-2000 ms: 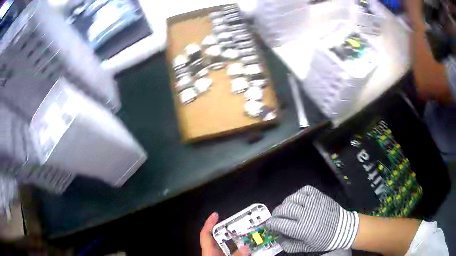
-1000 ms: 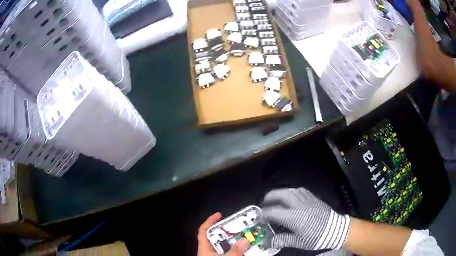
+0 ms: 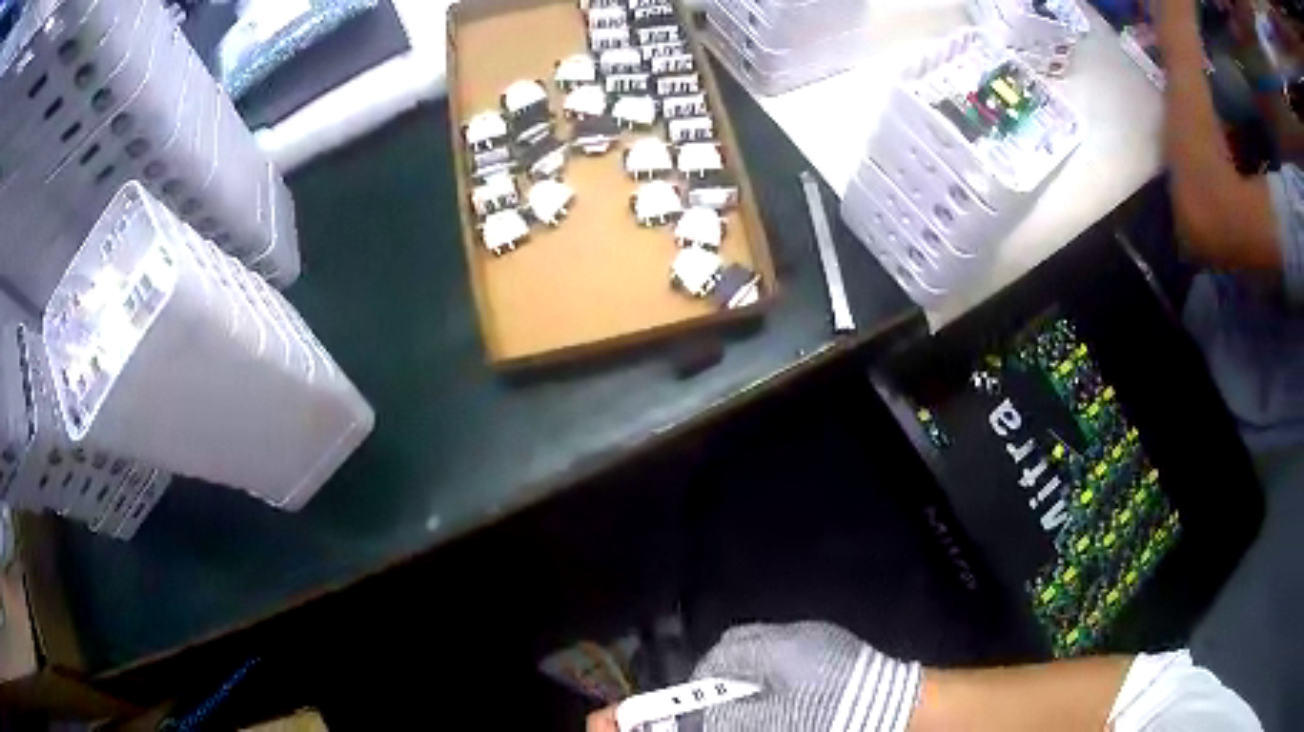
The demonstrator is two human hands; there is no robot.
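A white plastic housing [image 3: 684,701] is at the bottom edge, seen from its side and tilted, partly cut off; its inside is hidden now. My right hand [image 3: 815,684], in a grey-white striped glove, is at the housing's right end and holds it there. My left hand [image 3: 602,721] is bare; only a bit of finger shows at the housing's left end, and the rest is cut off by the picture's edge.
A cardboard tray [image 3: 572,308] of white-and-black modules lies on the green-topped bench [image 3: 415,429]. White housing stacks [image 3: 243,386] stand left, a filled stack [image 3: 930,186] right. A metal strip [image 3: 827,258], a black board bin [image 3: 1001,472] and a neighbour's arm [image 3: 1208,186] are at right.
The housing has tipped from showing its inside and board to showing its side, and sits lower. My gloved hand has moved down and left; my left hand is mostly out of the picture.
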